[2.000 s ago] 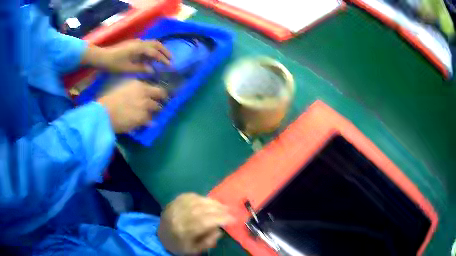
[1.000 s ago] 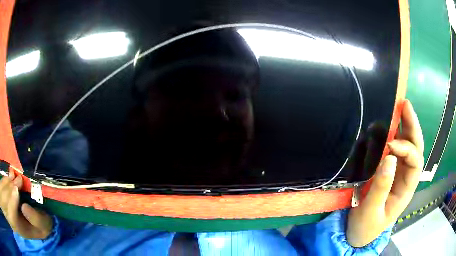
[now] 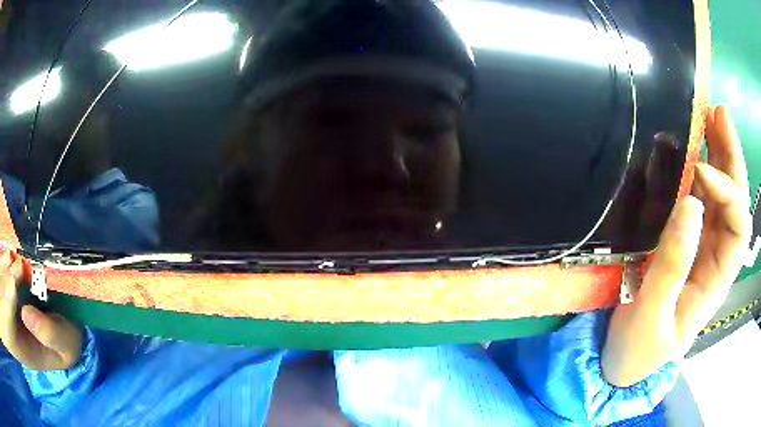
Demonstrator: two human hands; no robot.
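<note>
A glossy black laptop screen [image 3: 350, 167] lies in an orange-red foam tray [image 3: 334, 296] and fills most of the view. A thin pale antenna cable [image 3: 634, 117] curves over the screen and runs to its lower edge. A pale display cable [image 3: 125, 261] lies along the lower left edge. Silver hinges sit at the left corner [image 3: 38, 282] and right corner [image 3: 630, 279]. My right hand [image 3: 684, 258] holds the tray's right side, thumb and fingers at its edge. My left hand [image 3: 37, 321], partly cut off by the picture's left edge, is at the tray's lower left corner.
The green bench top [image 3: 250, 329] shows in front of the tray and at the far right. Below it are my blue sleeves and smock. A grey floor with a yellow marking [image 3: 726, 321] and a white surface [image 3: 730, 375] are at the lower right.
The view has swung from the blue tray and tub to the screen. Since one second ago, the screen's lower edge sits higher in view, and both hands remain at the tray's sides.
</note>
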